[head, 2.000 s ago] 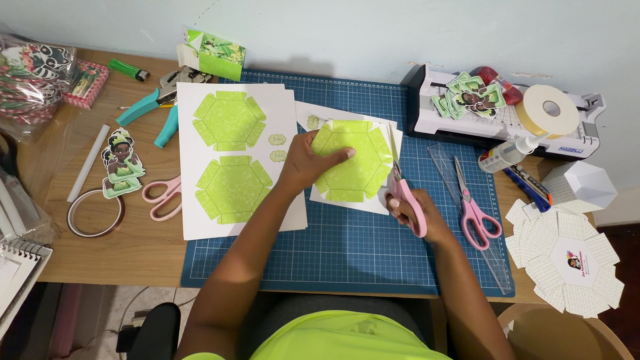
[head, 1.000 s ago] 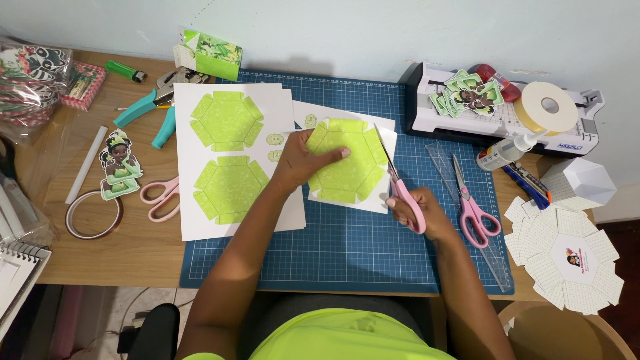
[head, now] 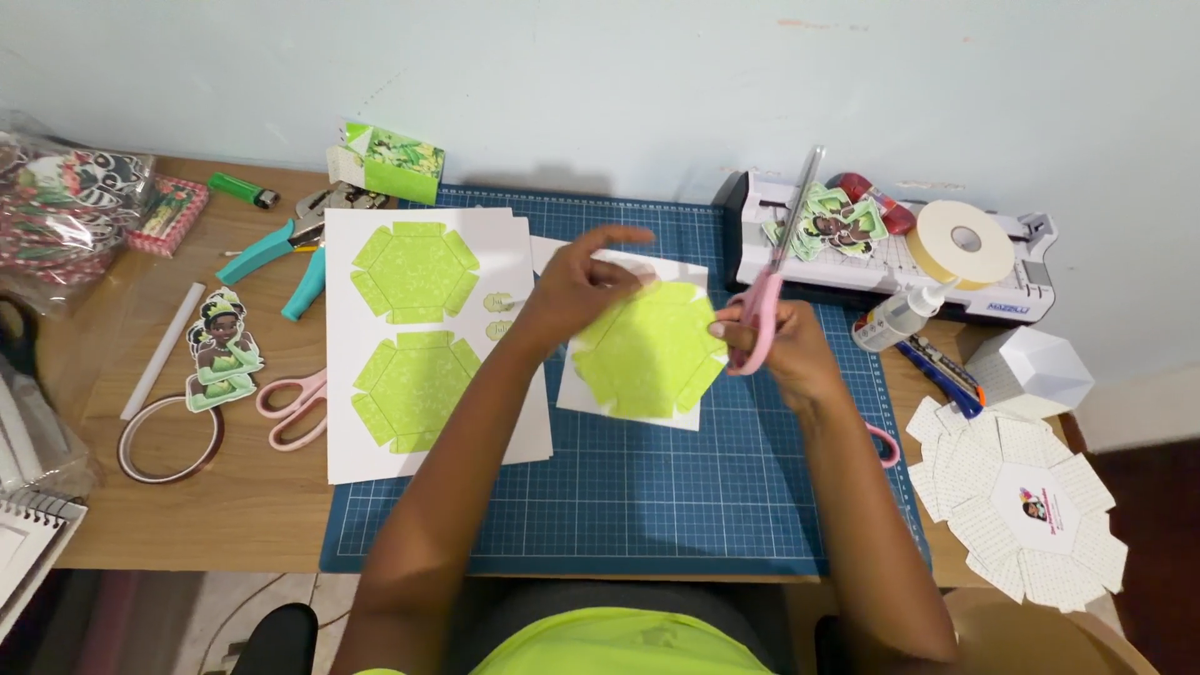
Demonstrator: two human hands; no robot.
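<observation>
A green hexagonal paper cutout with side tabs is held above the blue cutting mat, over a partly hidden white sheet. My right hand has pink-handled scissors, blades pointing up, and pinches the cutout's right edge. At the cutout's upper left is my left hand, index finger raised; whether it touches the paper is unclear. Left of it lie white sheets printed with two green hexagonal shapes.
Pink scissors, a tape roll, teal-handled pliers and a lighter lie left. At right are a white paper trimmer, ribbon roll, glue bottle, cutter, white paper box and petalled paper piece.
My left hand has loosened from its flat hold on the cutout, with the index finger raised. The scissors have moved away from the paper's edge, and my right fingers now pinch the cutout.
</observation>
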